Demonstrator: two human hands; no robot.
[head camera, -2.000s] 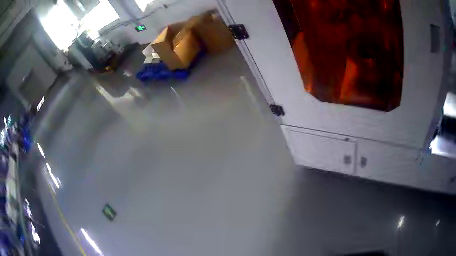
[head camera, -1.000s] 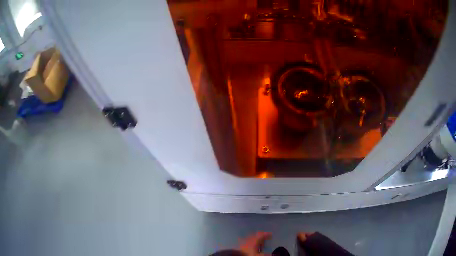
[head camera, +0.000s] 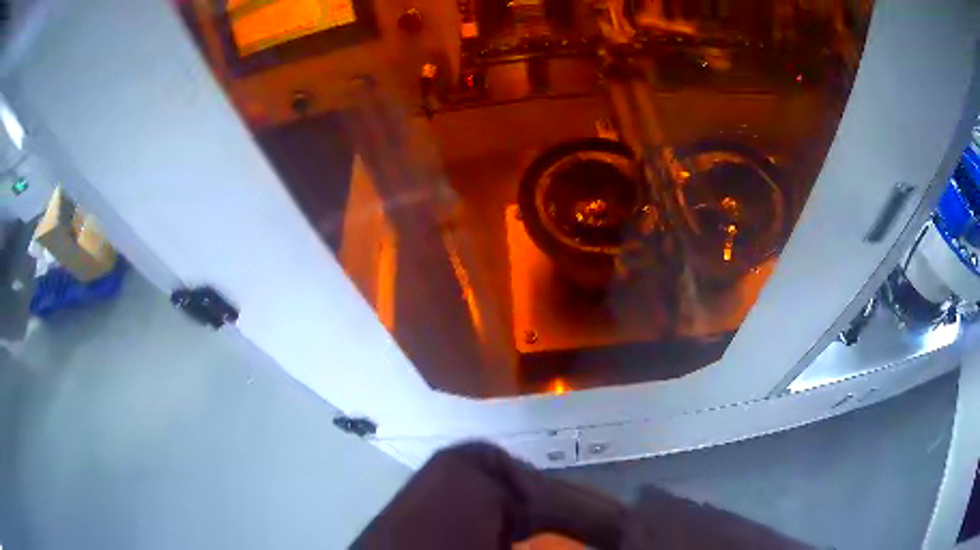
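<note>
A closed white machine guard door with an orange tinted window fills the middle. Two round bowl feeders show through the window side by side, the left one and the right one. Their contents are too dark to tell. My dark sleeves are at the bottom edge, below the door. A small patch of skin shows between them, cut off by the edge. I cannot tell which hand it belongs to, and fingers and anything held are hidden.
A lit screen shows through the window at top left. Black hinges are on the door's left edge. At right, a blue-rimmed bowl feeder stands on a bright metal deck. A cardboard carton and blue pallet are far left.
The view has swung from the floor and cartons to face the door. The hands seen low in the frame one second ago are now mostly hidden, with sleeves raised into view.
</note>
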